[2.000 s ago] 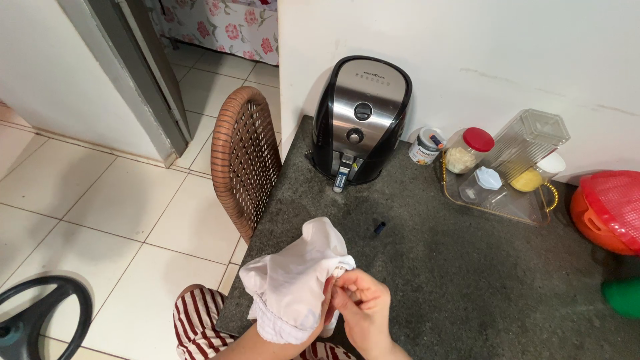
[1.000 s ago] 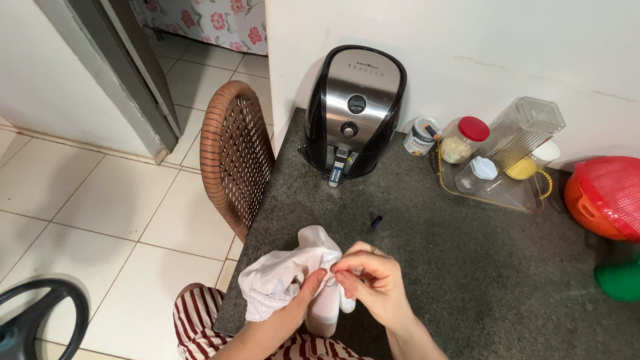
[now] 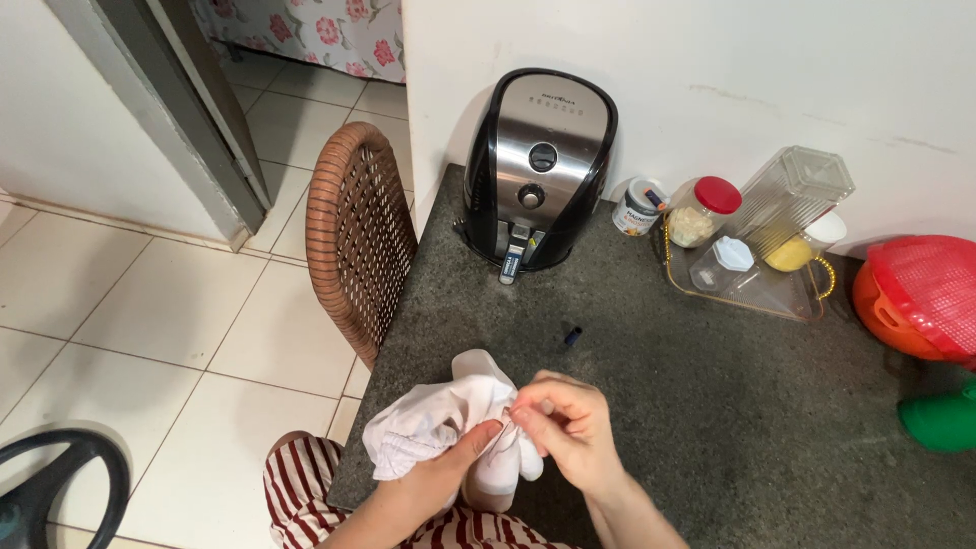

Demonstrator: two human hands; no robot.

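Observation:
A white cloth garment [image 3: 427, 412] with a gathered, elastic-looking edge is bunched up at the near left part of the dark stone tabletop. My left hand [image 3: 435, 473] grips it from below, thumb on top of the fabric. The fingertips of my right hand [image 3: 568, 427] pinch together at the cloth's right side, where a thin dark line like thread shows; whether they hold a needle cannot be seen. Rounded white ends of the cloth hang below the fingers. Beyond the hands, a small dark cylinder [image 3: 573, 335] lies on the tabletop.
An air fryer [image 3: 541, 160] stands at the back, left of a white tub [image 3: 639, 207]. A clear tray [image 3: 747, 301] holds several containers. At the right are an orange bowl with a red mesh cover [image 3: 926, 293] and a green object [image 3: 942, 419]. A woven chair [image 3: 358, 244] adjoins the table's left edge.
The cloth has been lowered and turned from its more upright position two seconds ago. My left thumb now shows on top of it, and my right hand remains at its right side.

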